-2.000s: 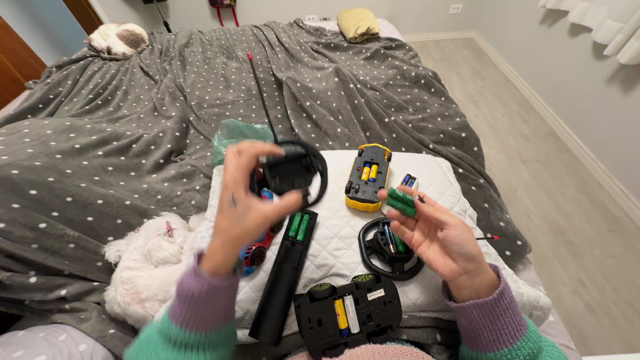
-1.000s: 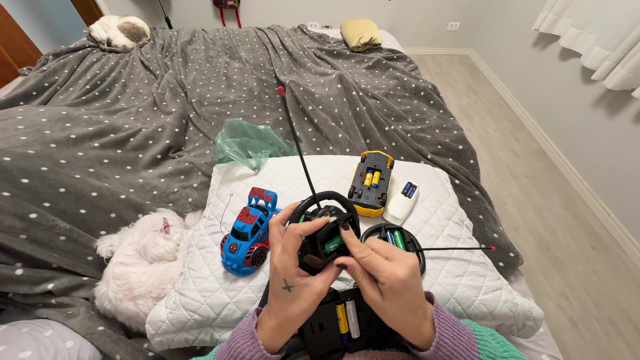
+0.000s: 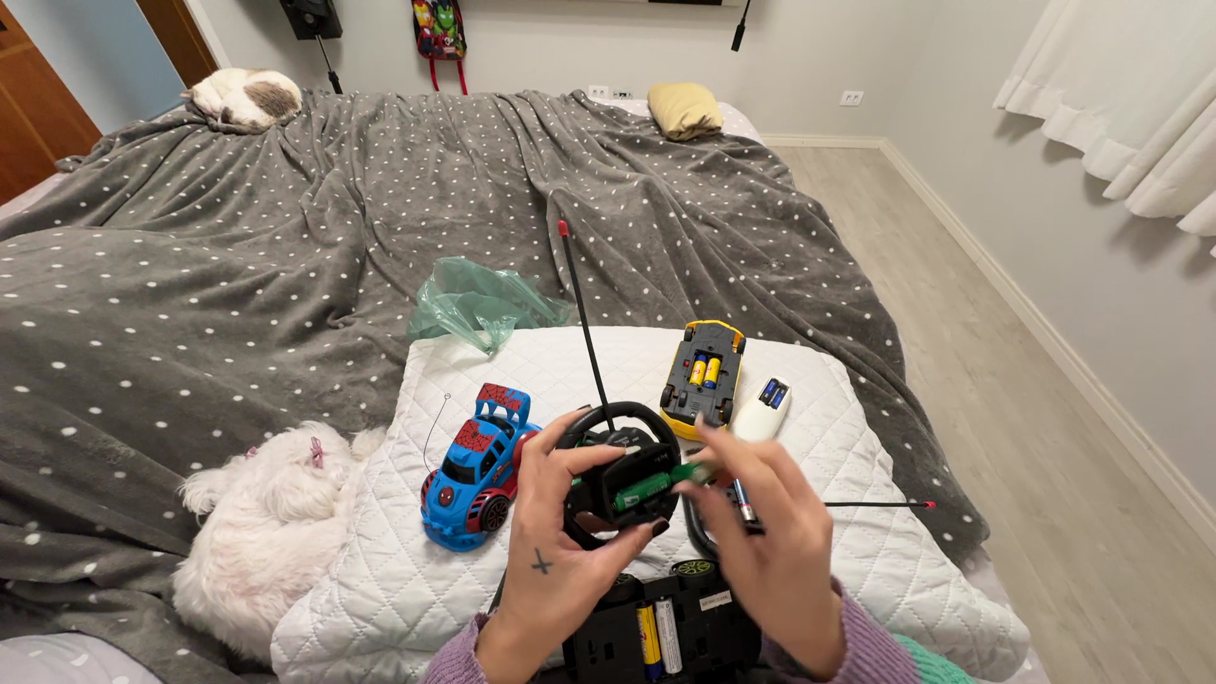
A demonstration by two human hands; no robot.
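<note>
My left hand (image 3: 570, 532) grips a black steering-wheel remote control (image 3: 622, 475) with a red-tipped antenna. One green battery (image 3: 642, 492) lies in its battery compartment. My right hand (image 3: 774, 541) pinches a second green battery (image 3: 692, 472), blurred, at the compartment's right edge. Beneath my hands is an upturned black toy car (image 3: 608, 646) with a yellow and a white battery in it. A second steering-wheel remote (image 3: 701, 532) is partly hidden behind my right hand. A blue and red toy car (image 3: 472, 470) stands to the left; an upturned yellow toy car (image 3: 703, 375) lies beyond.
A white remote control (image 3: 763, 408) with batteries showing lies right of the yellow car. These things rest on a white quilted pad (image 3: 380, 579). A green plastic bag (image 3: 480, 304) is behind it. A white dog (image 3: 271, 532) lies at the left, a cat (image 3: 249, 98) at the bed's far end.
My right hand held green batteries apart from the remote two seconds ago; now it holds one at the compartment. The long black object with green batteries, seen two seconds ago, no longer shows.
</note>
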